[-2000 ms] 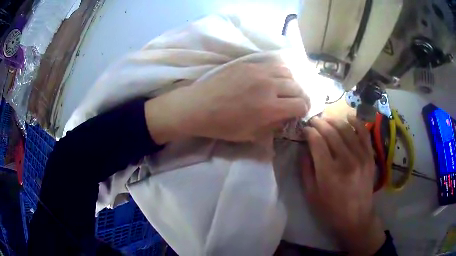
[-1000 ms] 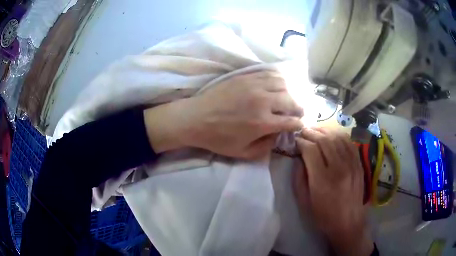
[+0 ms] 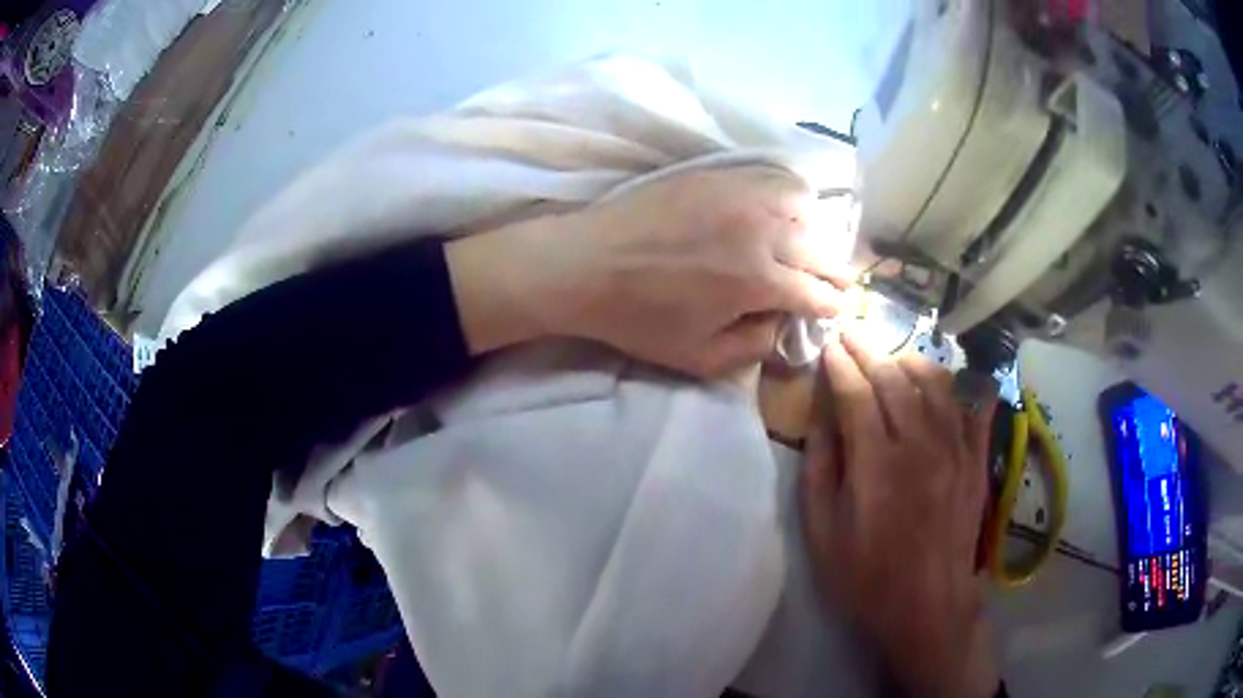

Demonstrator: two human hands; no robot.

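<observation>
The off-white garment piece point(image 3: 545, 532) lies bunched on the machine table and hangs over its front edge. My left hand point(image 3: 668, 273) lies on it, fingertips pinching a small fold of the cloth point(image 3: 802, 338) just before the needle area. My right hand point(image 3: 893, 477) lies flat to the right, its fingertips at the same fold, touching or nearly touching the left fingers. The sewing machine head point(image 3: 941, 137) stands beyond the hands. The presser foot and needle area point(image 3: 886, 307) is partly hidden by glare and fingers.
Scissors with a yellow loop point(image 3: 1033, 498) lie right of my right hand, their red loop partly hidden. A phone-like device with a blue-lit screen point(image 3: 1153, 498) lies at the right. Blue mesh crates point(image 3: 82, 396) are below the table at left. A clear plastic bag point(image 3: 130, 55) is far left.
The view has shifted, so the machine head shows more fully. The pinched fold now stands up as a small pale loop between my fingertips. My right hand covers more of the red scissor loop.
</observation>
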